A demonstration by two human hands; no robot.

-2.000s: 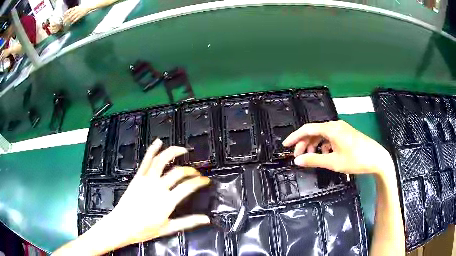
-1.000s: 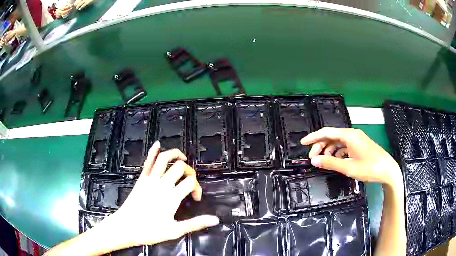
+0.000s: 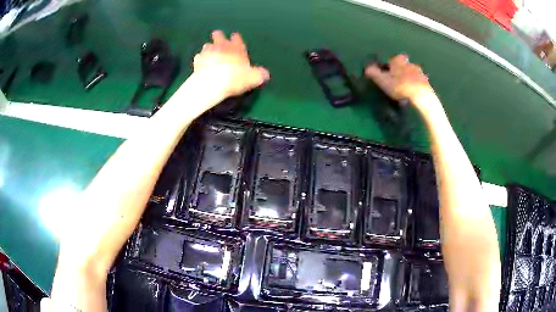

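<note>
The black tray (image 3: 251, 234) lies in front of me, its upper pockets and sideways pockets holding phone housings (image 3: 273, 177). My left hand (image 3: 227, 66) is over the green belt beyond the tray, fingers spread, above a dark part mostly hidden under it. My right hand (image 3: 399, 79) is over the belt further right, blurred, with a dark housing (image 3: 393, 116) at its fingers; I cannot tell whether it is gripped. A loose housing (image 3: 331, 78) lies on the belt between my hands.
More loose housings (image 3: 153, 76) lie on the green belt (image 3: 274, 33) at the left. A white strip (image 3: 73, 120) edges the belt. A spare mesh-textured tray (image 3: 531, 256) is at the right edge. Red items (image 3: 492, 11) show across the belt at top right.
Both hands have moved from over the tray out onto the belt. The view has shifted and tilted. The loose housings have moved right in the picture. The middle sideways pocket's housing is now uncovered.
</note>
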